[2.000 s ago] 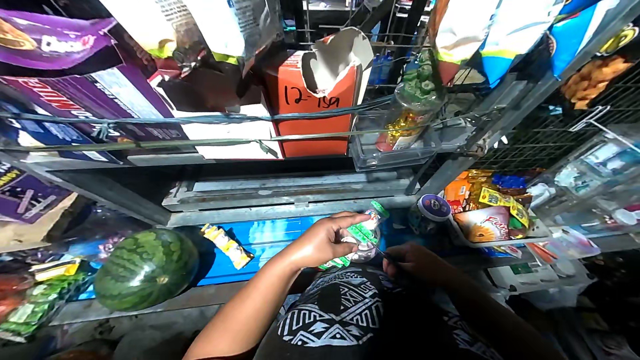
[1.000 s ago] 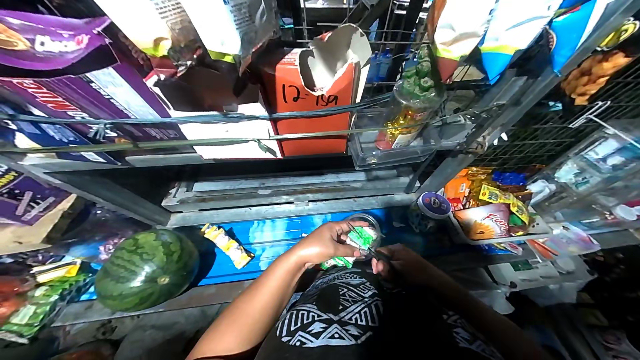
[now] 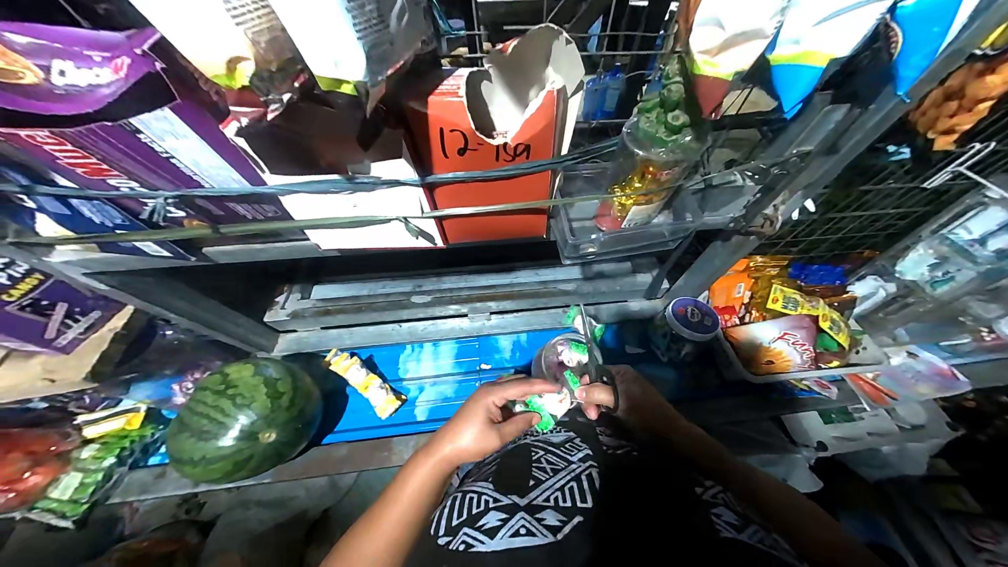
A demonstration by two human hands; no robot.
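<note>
Near the front of the blue counter, my left hand pinches small green-and-white wrapped packets between thumb and fingers. Close beside it, my right hand is closed on dark-handled scissors, whose blade points away from me. Just beyond both hands stands a round clear plastic jar with more green-and-white packets in and around it. Another green-and-white packet lies past the jar, by the blade tip. My palms and the scissors' finger loops are partly hidden.
A watermelon and a yellow packet strip lie left. A purple-lidded tub and a white basket of packets stand right. Beyond the counter, an orange box and a clear tray sit on a shelf behind stretched strings.
My hands have moved slightly apart from where they met over the packets. The scissors now show clearly, blade pointing away, and a green-and-white packet lies beyond the jar.
</note>
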